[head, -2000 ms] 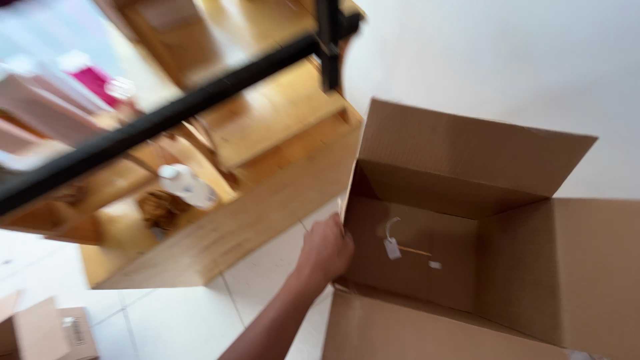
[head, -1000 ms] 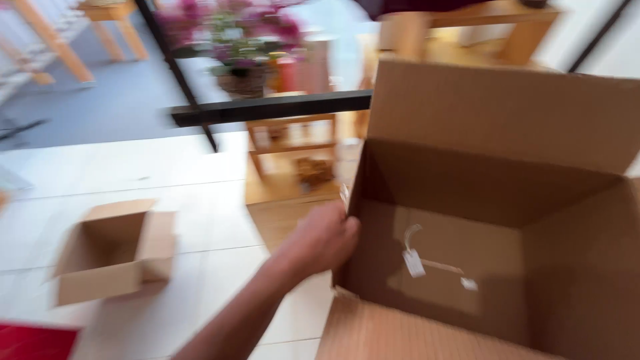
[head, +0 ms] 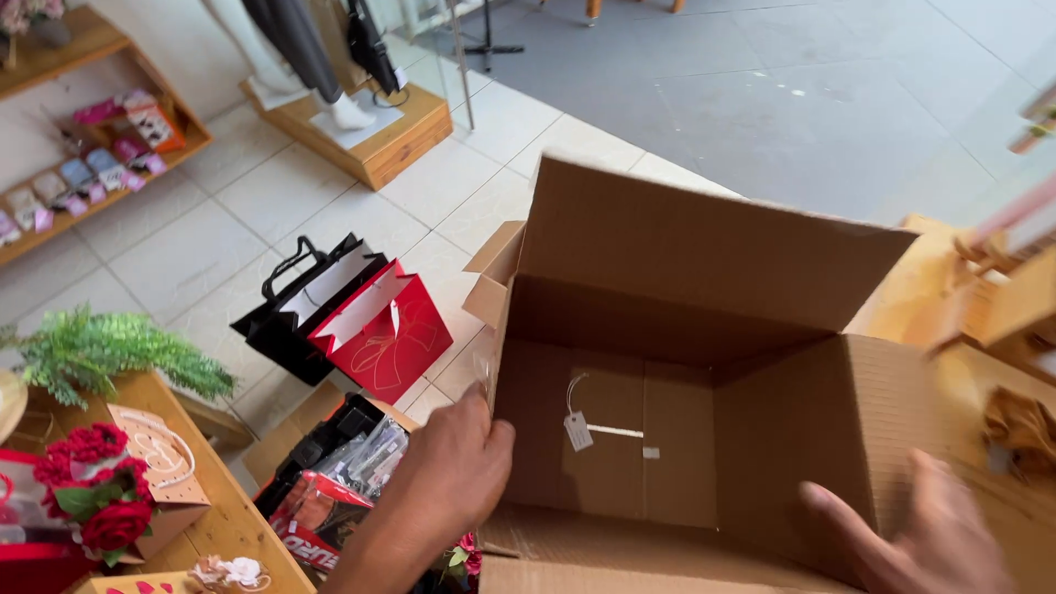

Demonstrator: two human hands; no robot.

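Observation:
A large open cardboard box [head: 676, 503] fills the centre right, its flaps spread. My left hand [head: 466, 454] is closed on the box's left edge. Near the right wall and flap is my right hand [head: 916, 528], blurred, its thumb and fingers apart; whether it touches the cardboard cannot be told. Inside, on the box's bottom, lie a white paper tag [head: 578, 431] with a string loop, a thin white strip [head: 615, 431] and a small white piece [head: 651, 453].
Black [head: 301, 330] and red [head: 396, 338] gift bags stand on the tiled floor at left. Below them, a carton holds packaged goods [head: 313, 511]. A wooden table [head: 223, 503] bears red roses [head: 115, 511]. A mannequin's wooden plinth [head: 388, 148] stands behind; wooden furniture [head: 907, 280] is at right.
The view has swung widely. My right hand has come into view beside the box. My left hand stays at the box's left edge, and the tag still lies inside.

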